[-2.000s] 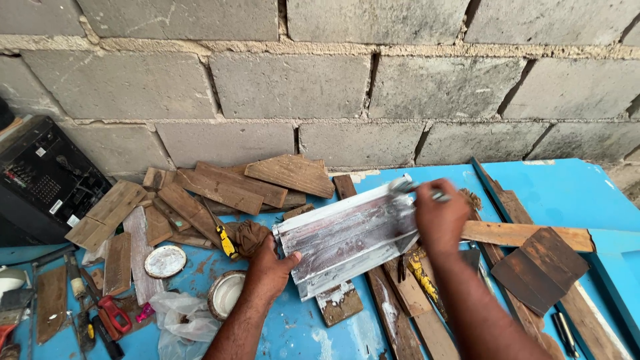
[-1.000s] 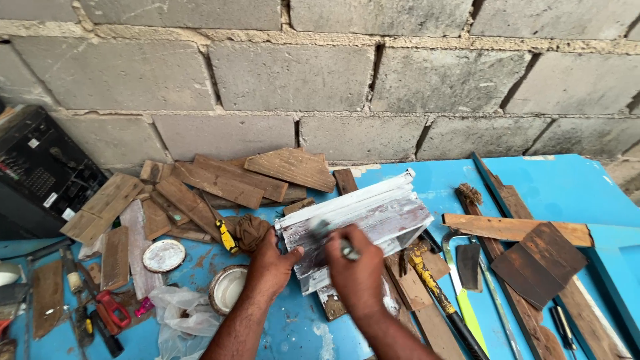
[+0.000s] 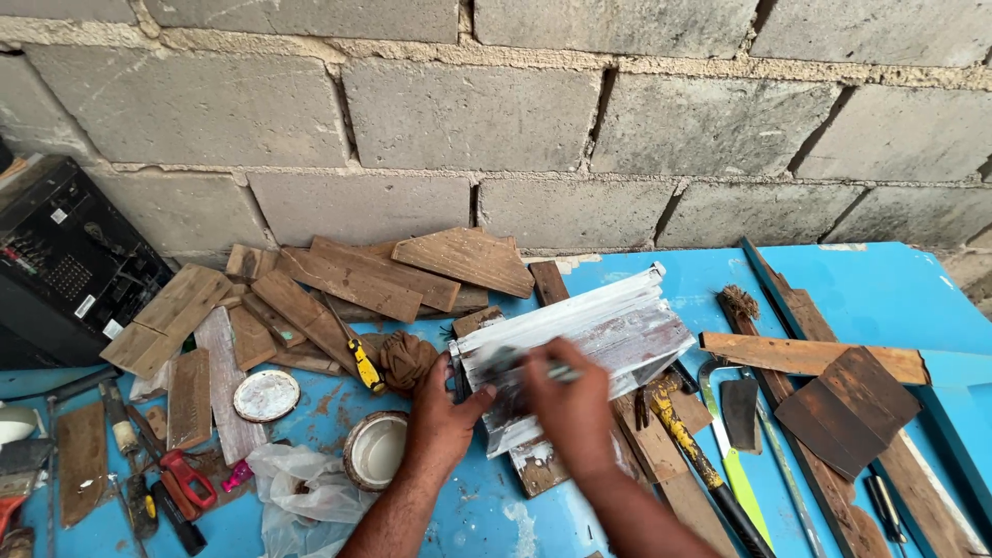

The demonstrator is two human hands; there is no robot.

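Observation:
A wooden box streaked with white paint [image 3: 620,333] is tilted above the blue table. My left hand [image 3: 449,411] grips its left end, thumb on the near side. My right hand [image 3: 570,407] is closed around a paintbrush [image 3: 562,372], blurred by motion, its head against the box's painted face near the left end. An open can of white paint [image 3: 376,451] stands just left of my left forearm, and its paint-covered lid [image 3: 266,395] lies farther left. A brown crumpled cloth [image 3: 407,360] is beside my left hand. The underside of the box is hidden.
Wood offcuts [image 3: 356,279] are piled by the block wall. A yellow screwdriver [image 3: 364,364], a plastic bag [image 3: 298,488] and a red-handled tool [image 3: 188,479] lie left. Rightward are a hammer [image 3: 697,457], a green-handled saw [image 3: 736,465] and long boards [image 3: 814,356]. A black computer case [image 3: 70,271] stands at far left.
My right hand with the brush has moved from the box's right end to its left part. My left hand keeps its hold on the left end.

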